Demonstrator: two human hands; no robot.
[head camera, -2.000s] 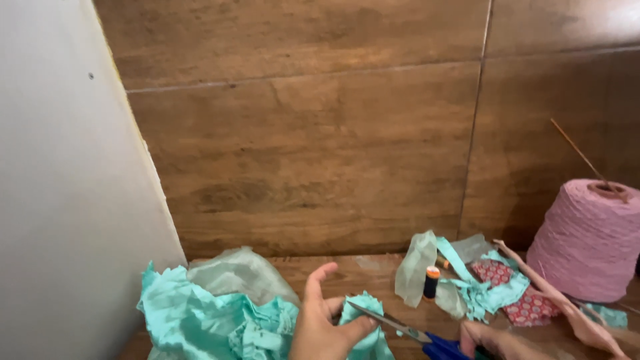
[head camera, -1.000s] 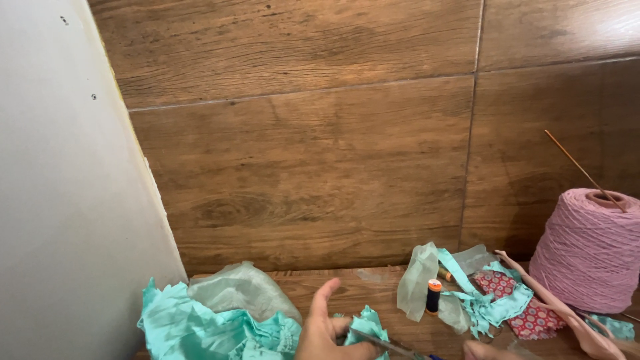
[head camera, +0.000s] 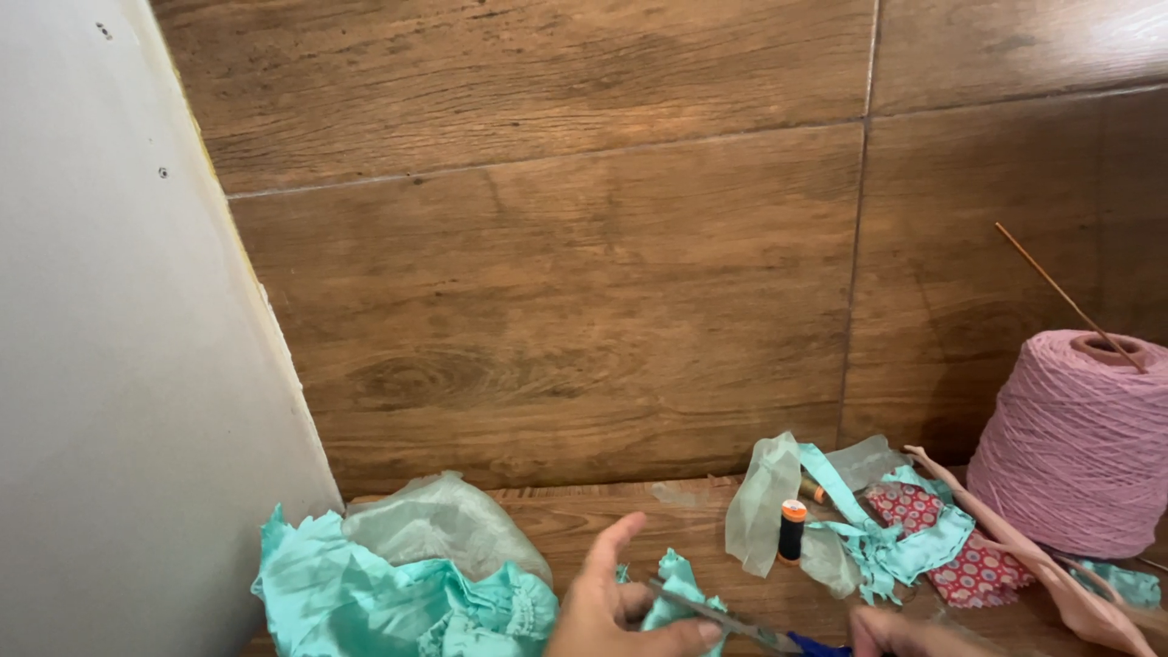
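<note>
At the bottom centre, my left hand (head camera: 630, 602) pinches a small piece of turquoise fabric (head camera: 677, 577) between thumb and fingers, the index finger raised. The blades of blue-handled scissors (head camera: 730, 620) lie across that piece, beside my left thumb. My right hand (head camera: 912, 634), blurred and cut off by the lower edge, is at the scissors' blue handle. Left of my left hand lies a gathered turquoise fabric (head camera: 401, 598), with a pale sheer fabric (head camera: 447, 525) behind it.
Right of my hands are an upright spool of black thread (head camera: 791, 534), turquoise scraps (head camera: 912, 547), a red patterned cloth (head camera: 981, 570) and a peach fabric strip (head camera: 1022, 547). A large pink yarn cone (head camera: 1072, 447) holds a thin stick (head camera: 1049, 278). A wood-look tiled wall (head camera: 547, 319) rises behind.
The scissors sat higher in view two seconds ago, with more of the blue handle showing; now they lie lower, and my right hand is nearer the bottom edge. The view has shifted slightly.
</note>
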